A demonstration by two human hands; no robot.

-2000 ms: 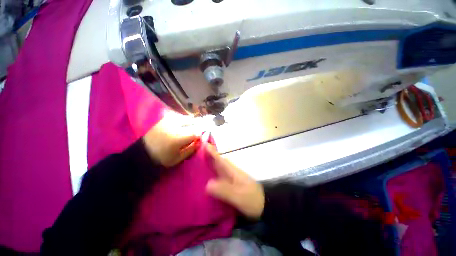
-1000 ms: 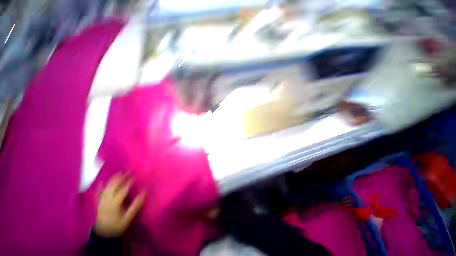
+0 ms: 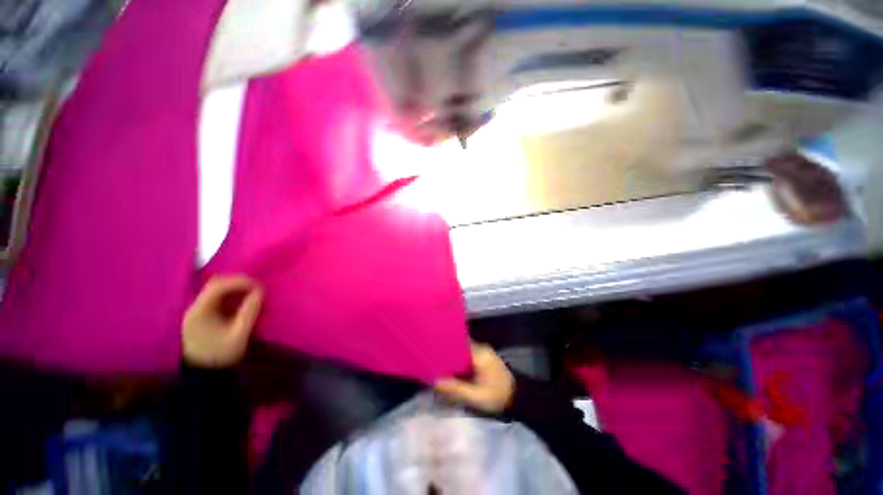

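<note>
A magenta garment panel [image 3: 363, 290] lies spread from the bright glare at the needle toward me, with a fold or edge running diagonally across it. My left hand [image 3: 223, 319] is at the panel's left edge, thumb and finger curled together, pinching the cloth there. My right hand [image 3: 481, 380] pinches the panel's near right corner, close to my lap. The white lockstitch machine [image 3: 668, 58] stands above the cloth. Its needle area is blurred and washed out by the glare.
Stacked magenta panels [image 3: 116, 193] lie at the left of the machine. A brownish bundle of rings [image 3: 806, 189] is at the bed's right end. A blue crate [image 3: 745, 363] with magenta pieces and a red tie stands at lower right. Another blue crate [image 3: 73, 459] is partly visible at lower left.
My hands have moved from the needle to the panel's near edges, and the panel is spread flatter. My right hand has come into clear view at the corner.
</note>
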